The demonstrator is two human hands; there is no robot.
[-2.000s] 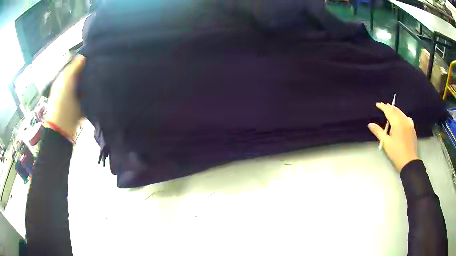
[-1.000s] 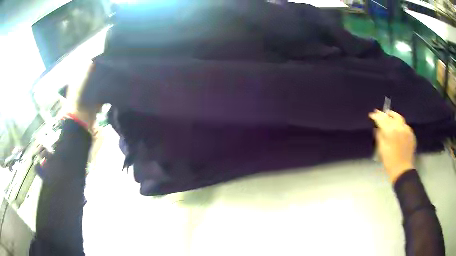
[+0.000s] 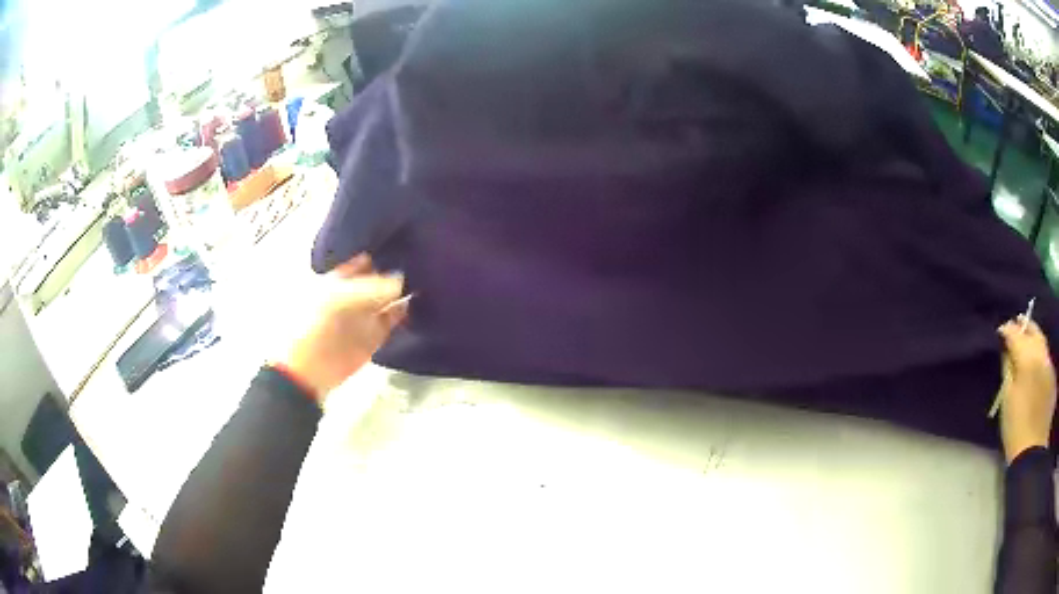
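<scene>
A large dark purple cloth [image 3: 650, 255] covers the far part of the white table, its lower edge towards me. My left hand [image 3: 348, 319], slightly blurred, is at the cloth's lower left edge, its fingers closed on the cloth. A small pale sliver shows at its fingertips; I cannot tell what it is. My right hand [image 3: 1027, 377] is at the far right, near the picture's rim, over the cloth's right part. It holds a slim pale pointed tool [image 3: 996, 397], whose tip sticks out beyond the fingers.
The white table [image 3: 650, 499] bears faint marks. On the left stand dark thread cones [image 3: 250, 142], a round container with a reddish lid [image 3: 188, 169] and a dark flat item [image 3: 163, 342]. A white sheet [image 3: 58, 516] is at lower left. Dark racks and green floor [image 3: 1014, 186] show at upper right.
The view has swung left, so more of the left-side supplies shows. My left hand has moved down and inward along the cloth's left side. The cloth's left part lies spread differently.
</scene>
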